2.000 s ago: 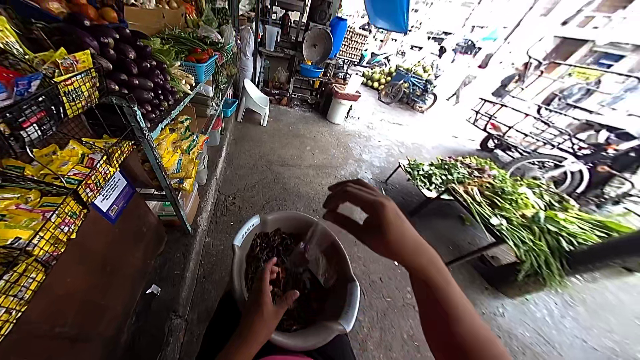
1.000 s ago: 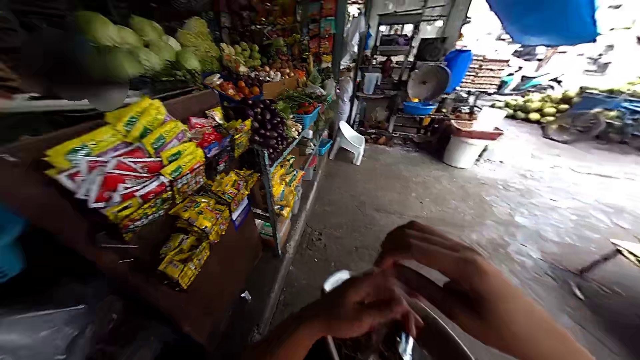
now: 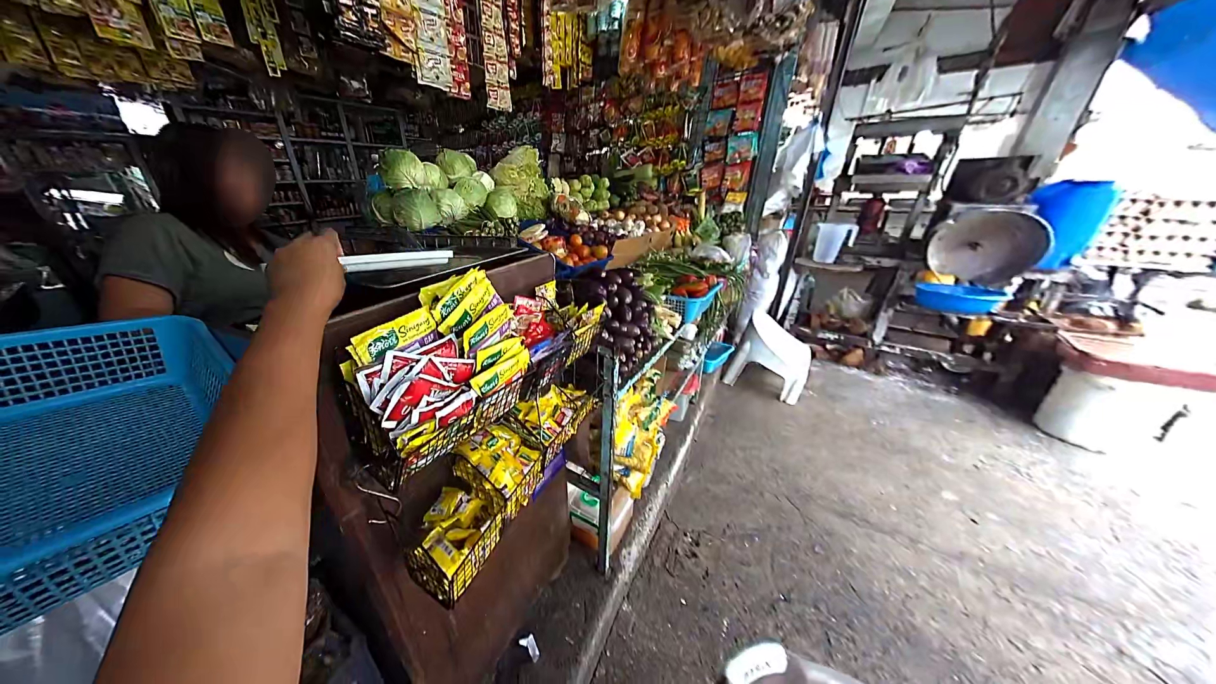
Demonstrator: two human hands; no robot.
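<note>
My left hand (image 3: 306, 271) is stretched out over the dark counter, its fingers curled. Two slim white rods or edges (image 3: 397, 259) extend from beside the fist; whether the hand holds them is unclear. Next to them is a dark tray (image 3: 475, 255). Below the hand, wire baskets (image 3: 442, 432) hold yellow and red seasoning sachets (image 3: 427, 375). An empty-looking blue plastic crate (image 3: 90, 418) lies left of my forearm. My right hand is out of view. The pale handle of the basin (image 3: 757, 662) shows at the bottom edge.
A person (image 3: 204, 228) is behind the counter at left. Cabbages (image 3: 418, 190), eggplants (image 3: 622, 318) and other produce stand beyond. Along the concrete floor (image 3: 807, 532) are a white plastic chair (image 3: 774, 356), a white bucket (image 3: 1102, 408) and a shelf with a blue basin (image 3: 961, 296).
Both hands were over the basin of dark pieces. The left hand has moved away to the counter, and the right has left the view. The view has swung left.
</note>
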